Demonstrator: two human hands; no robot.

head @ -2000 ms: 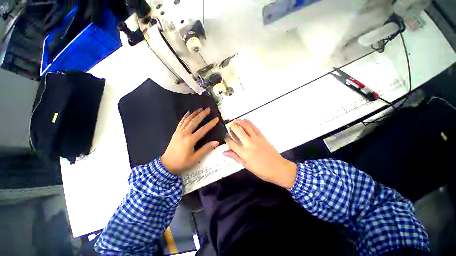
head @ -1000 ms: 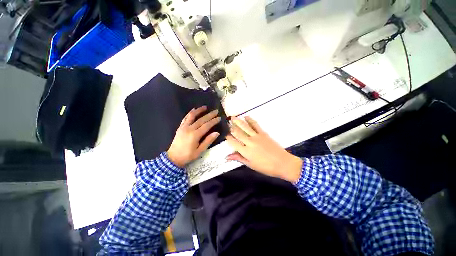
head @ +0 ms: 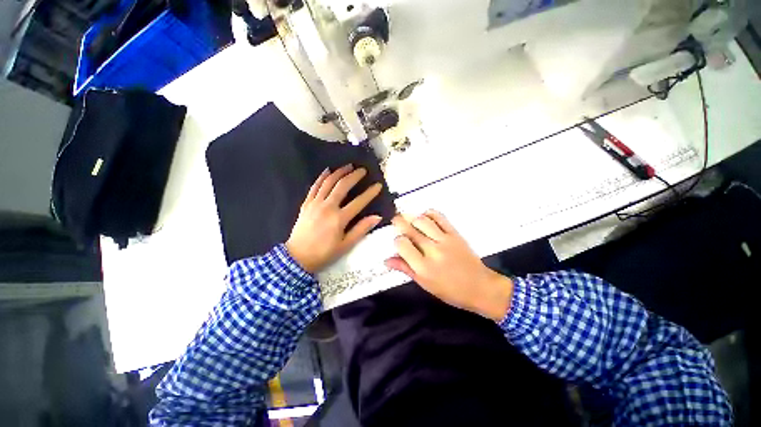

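A black fabric panel [head: 259, 175] lies flat on the white table, its right edge at the needle area [head: 375, 138] of the white sewing machine [head: 467, 50]. My left hand [head: 332, 218] lies flat on the panel with the fingers spread. My right hand [head: 438, 260] is at the panel's right edge, just below the needle area, with its fingers bent and fingertips at the edge. Whether the fingertips pinch the fabric is too small to tell.
A stack of black panels [head: 113, 167] with a small pale label lies at the table's left. A blue crate [head: 154, 50] stands beyond it. Red-and-black snips [head: 619, 150] lie right of the needle. A printed ruler scale runs along the table edge. More black panels [head: 667, 258] are at lower right.
The camera view has shifted slightly. My left hand stays spread on the panel. My right hand's fingers are more bent than before, still at the panel's edge.
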